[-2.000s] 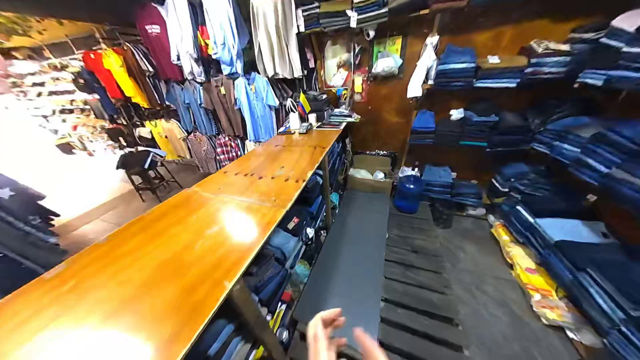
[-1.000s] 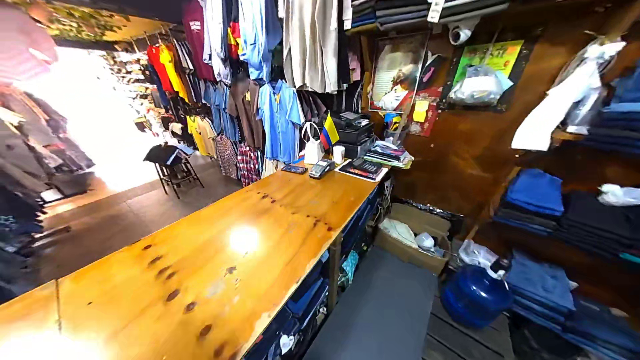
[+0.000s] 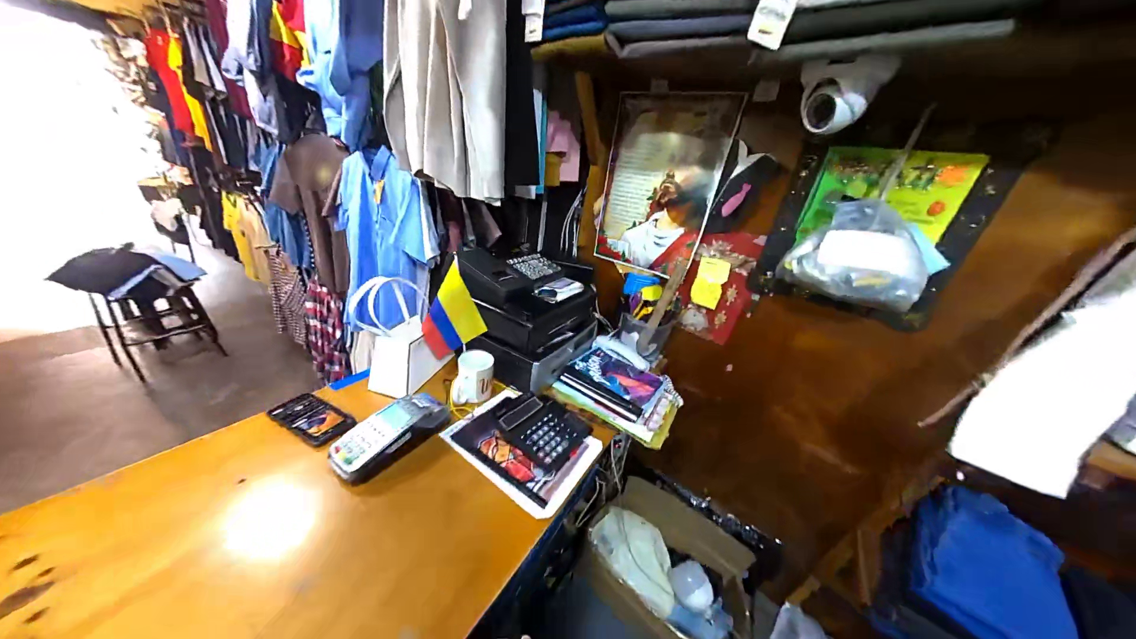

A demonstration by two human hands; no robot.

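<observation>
Neither my left hand nor my right hand can be made out in the head view; only a tiny skin-coloured spot shows at the bottom edge. On the wooden counter (image 3: 382,541) lie a card payment terminal (image 3: 383,437), a small dark case (image 3: 311,418) and a black calculator (image 3: 543,431) on a printed sheet. Behind them stand a white mug (image 3: 473,376), a white paper bag (image 3: 404,359) and a small yellow, blue and red flag (image 3: 454,311). A black cash register (image 3: 524,302) stands at the counter's far end beside stacked notebooks (image 3: 612,382).
An open cardboard box (image 3: 692,532) with plastic bags sits below the counter's end. Folded blue clothes (image 3: 990,568) lie at lower right. Shirts (image 3: 382,213) hang at the back left, near a stool (image 3: 155,311) with dark cloth. A security camera (image 3: 839,93) is on the wall.
The view has moved much closer to the counter's far end. Two seconds ago, fingers showed at the bottom of the picture; now no hand is plainly visible.
</observation>
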